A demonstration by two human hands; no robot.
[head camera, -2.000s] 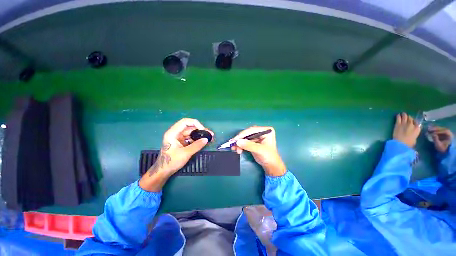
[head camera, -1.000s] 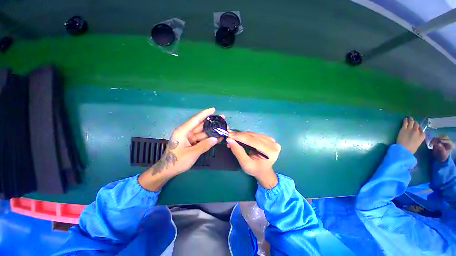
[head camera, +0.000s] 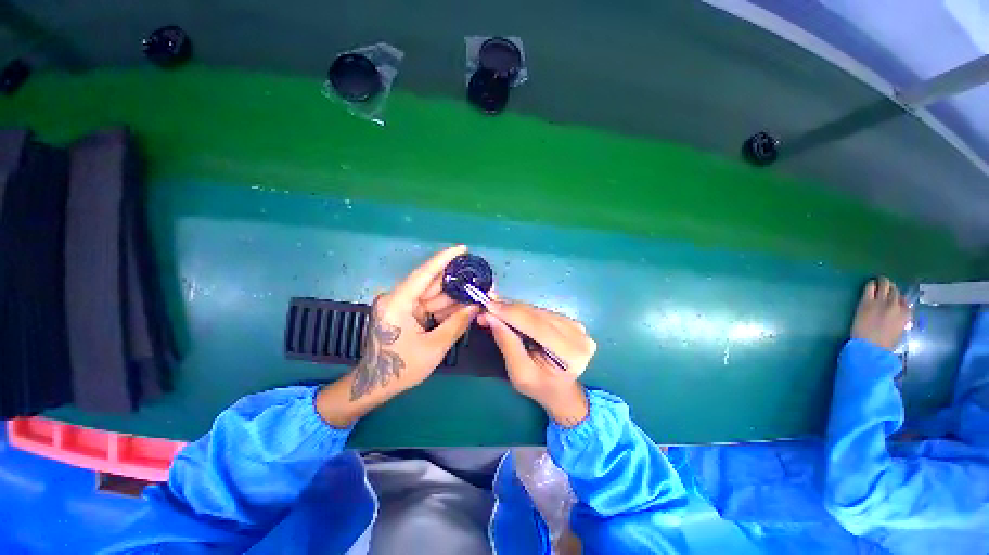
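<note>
My left hand (head camera: 407, 336) holds a round black unit (head camera: 467, 271) between thumb and fingers, its ringed face turned up. My right hand (head camera: 538, 347) holds tweezers (head camera: 478, 295) with a dark handle. Their bright silver tips touch or hover over the face of the unit; I cannot tell which. Any small part at the tips is too small to see. A slotted dark foam tray (head camera: 325, 330) lies on the green bench below, partly hidden by both hands.
Tall dark foam strips (head camera: 100, 271) stand at left, above a red bin (head camera: 98, 446). Round black units (head camera: 355, 76) lie spaced along the far side, some on clear film. Another person's hand (head camera: 883, 313) and blue sleeve are at right.
From two seconds ago, my left hand has turned the unit face up and the tweezers have moved from beside it onto or over its face. The camera view has shifted.
</note>
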